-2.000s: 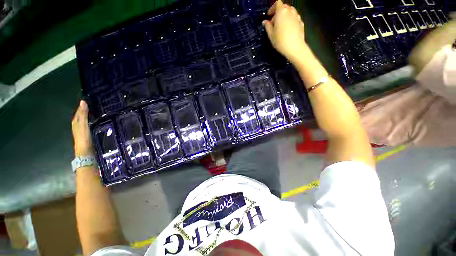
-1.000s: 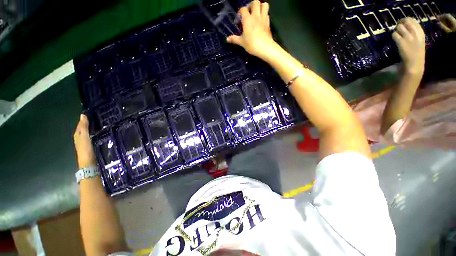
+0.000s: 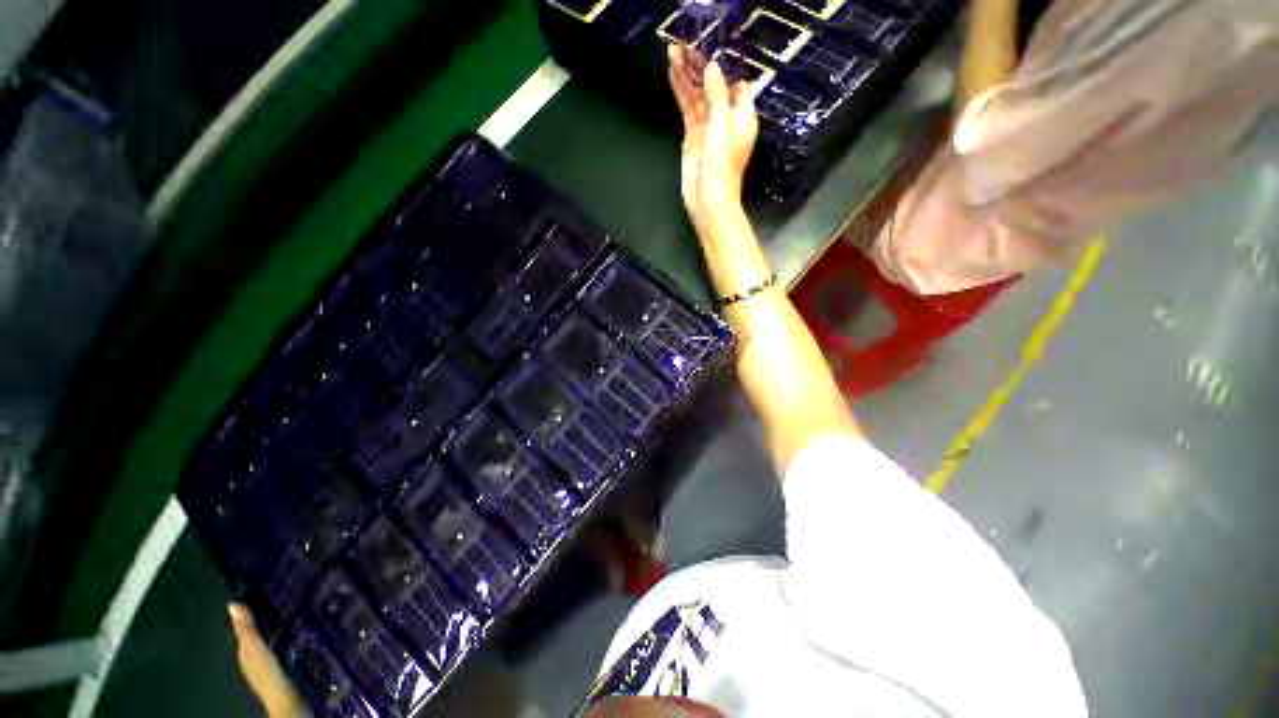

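A large black blister tray [image 3: 484, 421] with rows of rectangular pockets lies tilted across the view; no pale outlines show in it. My left hand [image 3: 262, 662] is at its lower left edge, cut off by the picture's bottom, some fingers hidden by the tray. My right hand [image 3: 718, 133] is away from this tray, fingers raised around a small shiny dark piece [image 3: 706, 25] at the top edge of view. The piece is over a second black tray [image 3: 821, 87] with pale rectangular frames; it is too blurred to tell its shape.
A coworker's pink sleeve [image 3: 1108, 126] and forearm [image 3: 987, 49] are at the upper right, beside the second tray. A green conveyor [image 3: 260, 183] with a pale rail curves along the left. A red stool [image 3: 891, 330] stands on the grey floor with a yellow line.
The view has turned, so the near tray appears steeply slanted. My right hand has left the near tray's far edge and moved over to the second tray with a shiny piece. My left hand stays at the tray's edge.
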